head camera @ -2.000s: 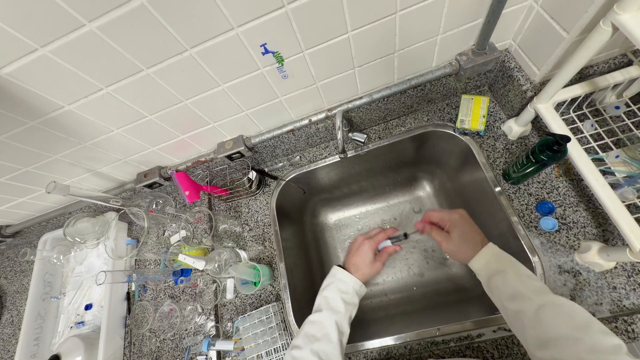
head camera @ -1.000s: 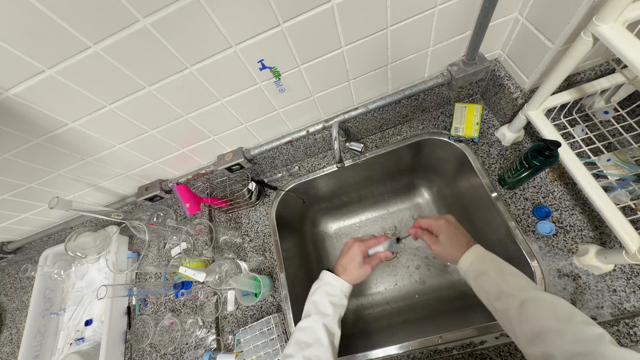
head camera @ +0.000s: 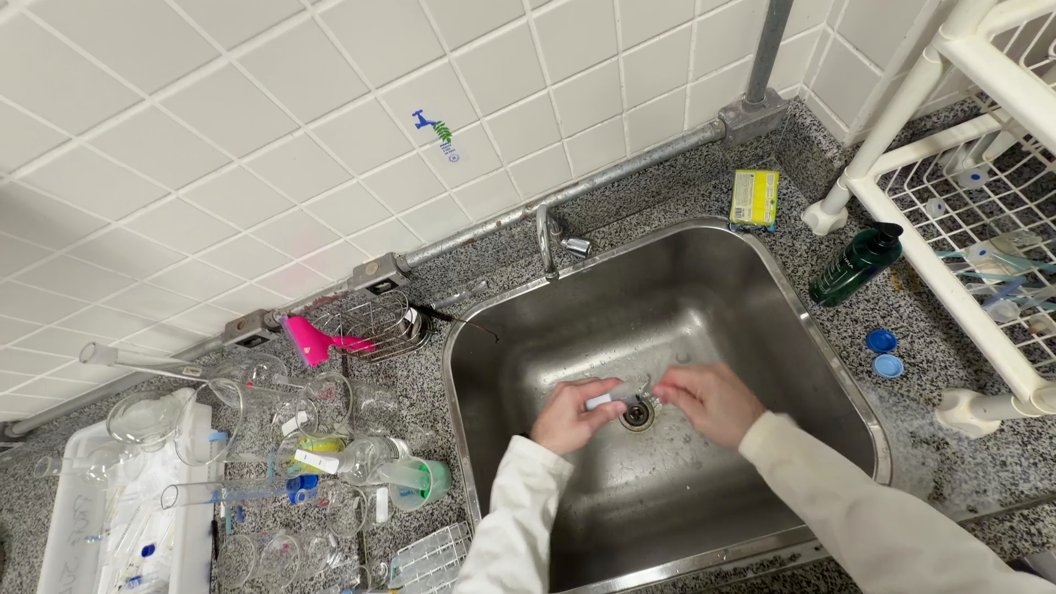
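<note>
Over the stainless steel sink (head camera: 569,503), my left hand (head camera: 573,414) grips a small clear tube or vial (head camera: 617,394) with a white patch, tilted up to the right. My right hand (head camera: 711,403) is just right of the tube's end, thumb and fingertips pinched together on something thin that is too small and blurred to name. The drain (head camera: 636,415) lies below and between both hands. White sleeves cover both forearms. The curved metal faucet (head camera: 546,241) stands at the sink's back edge.
Assorted glassware (head camera: 330,404) crowds the counter at left, beside a white plastic tray (head camera: 70,503). A pink-handled brush or scraper (head camera: 309,340) rests by a wire basket (head camera: 396,330). At right are a yellow sponge pack (head camera: 754,198), a green pump bottle (head camera: 855,264), blue caps (head camera: 881,341) and a white rack (head camera: 949,272).
Both hands stay over the sink around the tube. Two seconds ago a dark part showed at the tube's right end; now that end looks clear.
</note>
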